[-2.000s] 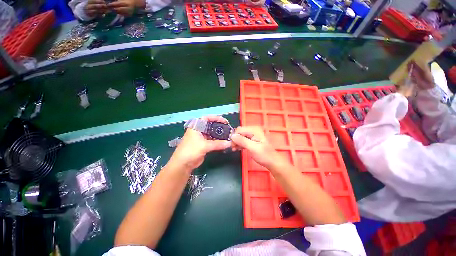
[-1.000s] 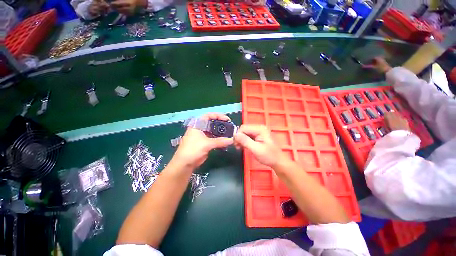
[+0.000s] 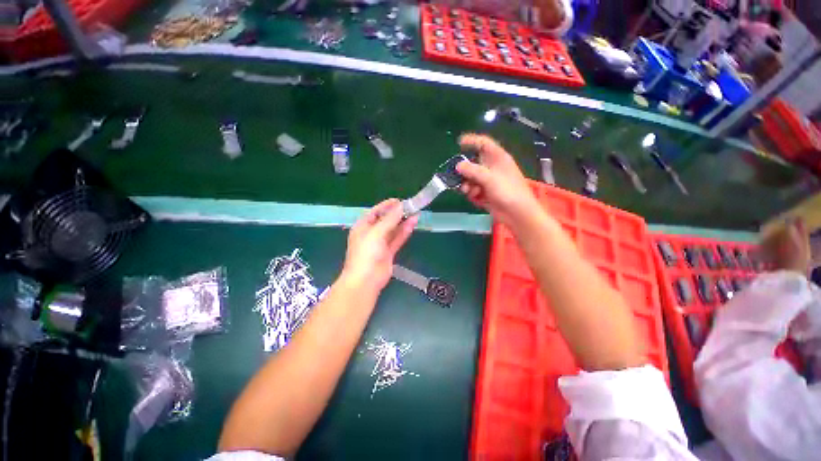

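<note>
My left hand (image 3: pixel 374 241) holds the free end of a silver-grey watch band (image 3: pixel 423 195) near the bench edge. My right hand (image 3: pixel 493 180) grips the dark watch head (image 3: pixel 453 171) on the band's other end, over the belt's near side. The watch is stretched at a slant between both hands. A second watch with a dark head (image 3: pixel 440 292) and grey band lies on the green bench below my left hand. The large orange-red compartment tray (image 3: pixel 576 306) lies under my right forearm, with a dark item partly hidden near its lower edge.
A pile of silver slivers (image 3: pixel 286 297) and a smaller pile of fine pieces (image 3: pixel 388 363) lie on the bench. Clear plastic bags (image 3: pixel 193 302) and a black fan (image 3: pixel 74 225) are at left. Several watches lie on the belt (image 3: pixel 288 185). Another person's sleeve (image 3: pixel 756 351) is at right by a filled tray.
The view has shifted. A watch now lies on the bench below my left hand. Both hands have moved forward and hold a watch stretched between them. The other person's hand has left the belt.
</note>
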